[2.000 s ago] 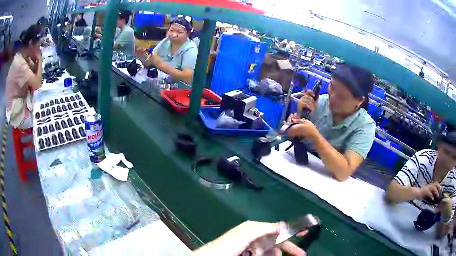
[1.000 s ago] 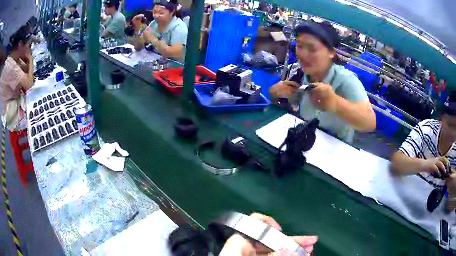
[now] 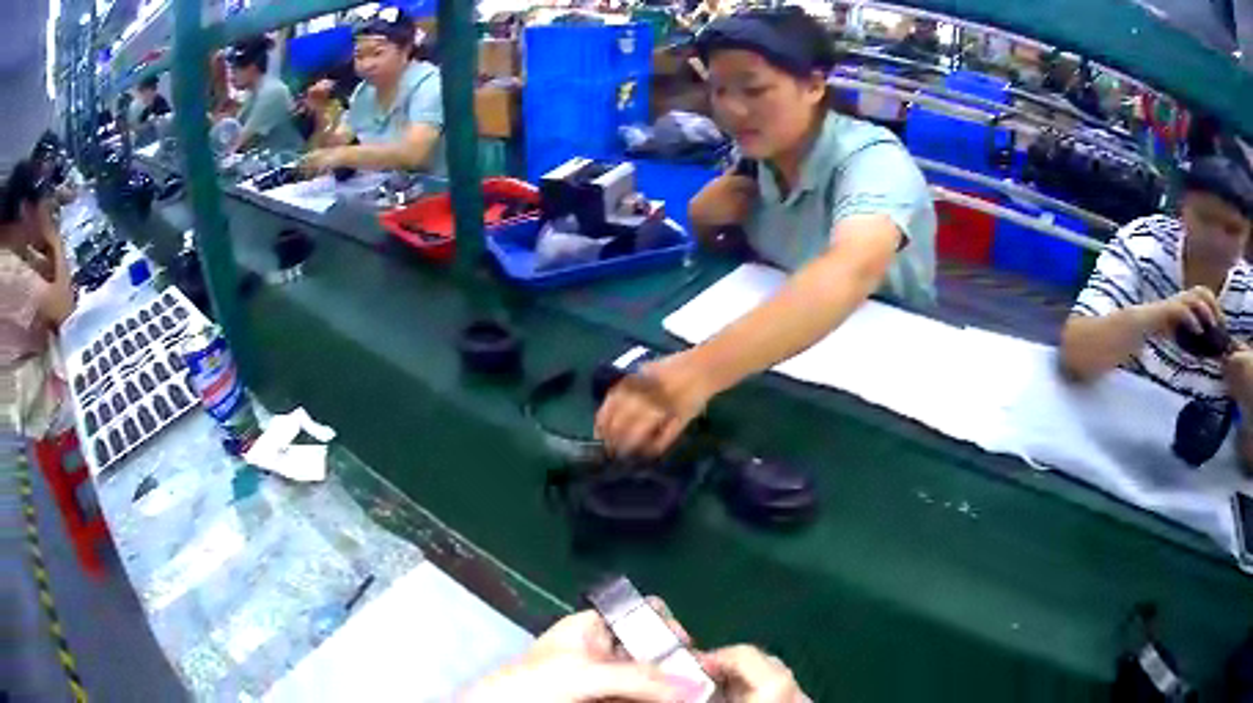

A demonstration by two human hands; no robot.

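A shiny silver headband strip (image 3: pixel 643 629) is held low at the bottom centre. My left hand (image 3: pixel 563 665) grips it from the left, fingers over its near part. My right hand (image 3: pixel 756 676) is at the strip's near right end, partly cut off by the bottom edge; its fingertips look closed on it. The strip's upper end sticks out free. Whether ear cups hang below is hidden. Black headphones (image 3: pixel 629 497) with a second round cup (image 3: pixel 767 489) lie on the green belt beyond my hands.
A worker's hand (image 3: pixel 651 409) reaches over the belt (image 3: pixel 879 577). A black ear cup (image 3: pixel 489 346) lies further back. A spray can (image 3: pixel 215 379), white cloth (image 3: pixel 291 445) and parts tray (image 3: pixel 135 368) stand left. Red (image 3: pixel 426 234) and blue (image 3: pixel 591 267) bins are opposite. Headphones lie lower right.
The opposite worker has reached across, and black headphones now lie on the belt nearer me. The strip in my hands has turned steeper. The black cups beside my left hand are out of sight.
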